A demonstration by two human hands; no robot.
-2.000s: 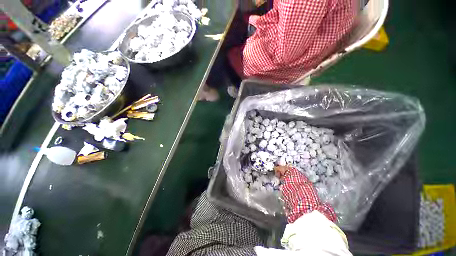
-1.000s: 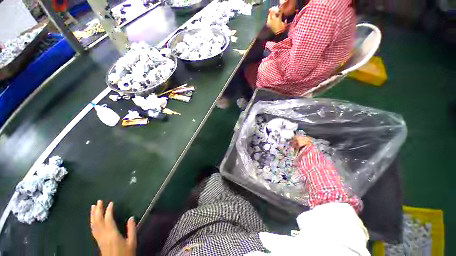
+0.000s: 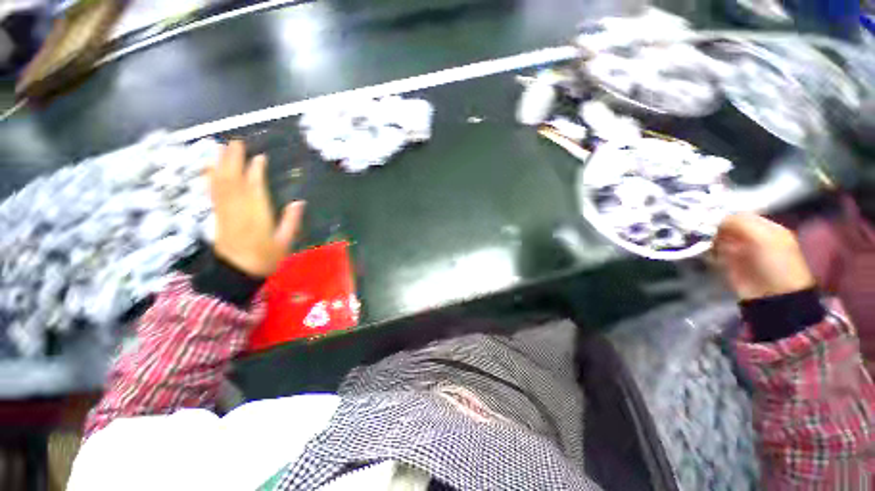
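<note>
My right hand grips the rim of a small round bowl heaped with knobbly white-grey pieces, some with dark openings. The bowl is over the bench edge at the right. My left hand is open and empty, fingers apart, at the right side of a large heap of grey-white pieces. A glossy red pad lies at the bench edge beside my left wrist. A smaller clump of pieces lies on the dark green surface beyond. The picture is blurred.
Blurred basins of pieces stand at the back right, with a white bottle and thin sticks beside them. The lined crate of pieces is at the lower right, beside my lap. A pale strip crosses the bench.
The view has swung left to the bench. My right hand has come out of the crate with the filled bowl. My left hand, out of view at first, is now near the large heap.
</note>
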